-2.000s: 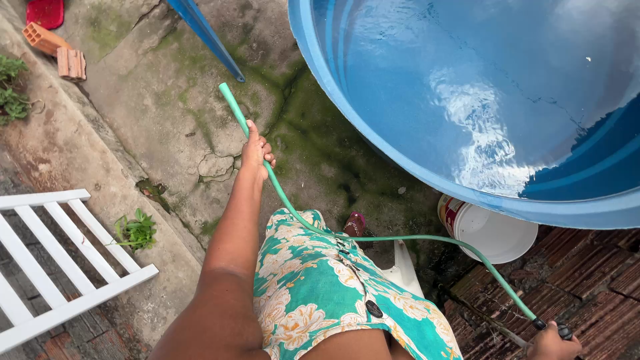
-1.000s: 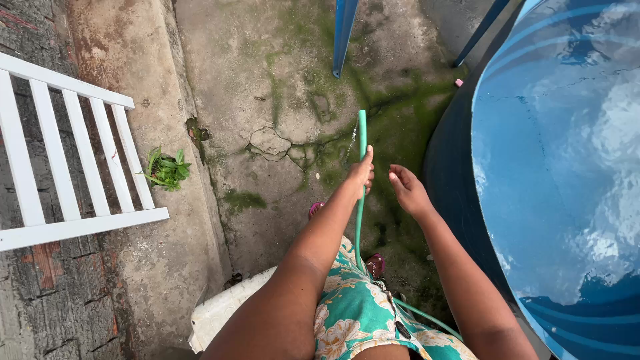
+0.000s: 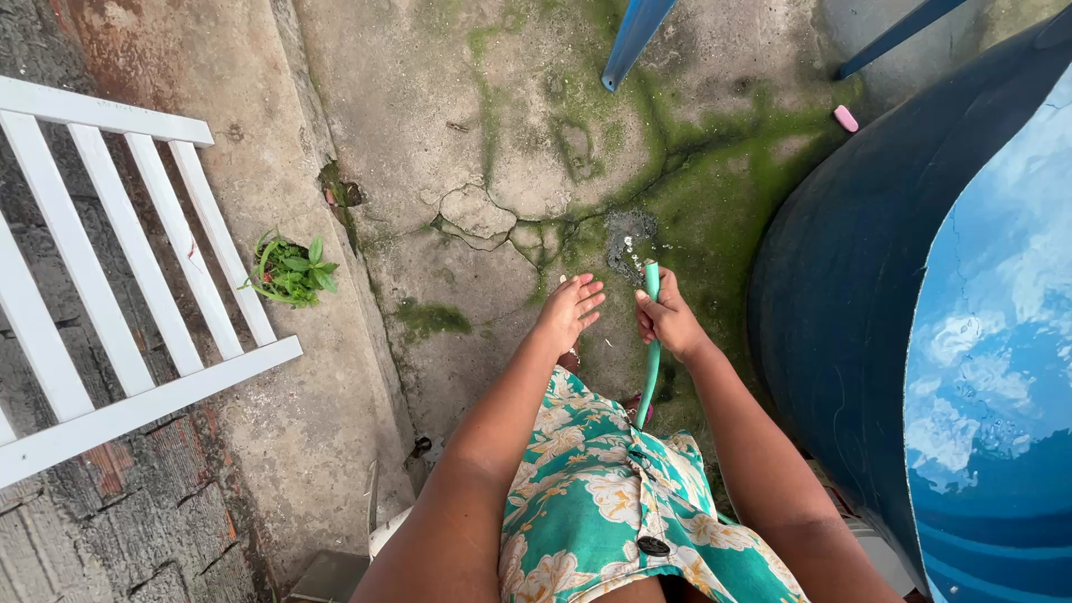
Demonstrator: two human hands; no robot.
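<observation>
My right hand [image 3: 670, 318] grips a green garden hose [image 3: 652, 368] just below its open end, which points away from me. Water drops come out of the hose and fall on a wet patch [image 3: 630, 243] of the mossy concrete floor. To the left of the hose, my left hand [image 3: 573, 310] is held out with its fingers apart and holds nothing. The lower part of the hose passes out of sight by my floral dress. At the right stands a large blue tank [image 3: 837, 251] full of water.
A white slatted frame [image 3: 151, 402] lies at the left, beside a small green plant [image 3: 293, 270] on a concrete ledge [image 3: 285, 435]. Blue metal legs [image 3: 632, 42] stand at the top. A pink object [image 3: 846, 118] lies on the floor near the tank. The concrete is cracked and mossy.
The hose has passed from my left hand to my right hand. Water now shows splashing on the floor. The view has shifted to the left since two seconds ago.
</observation>
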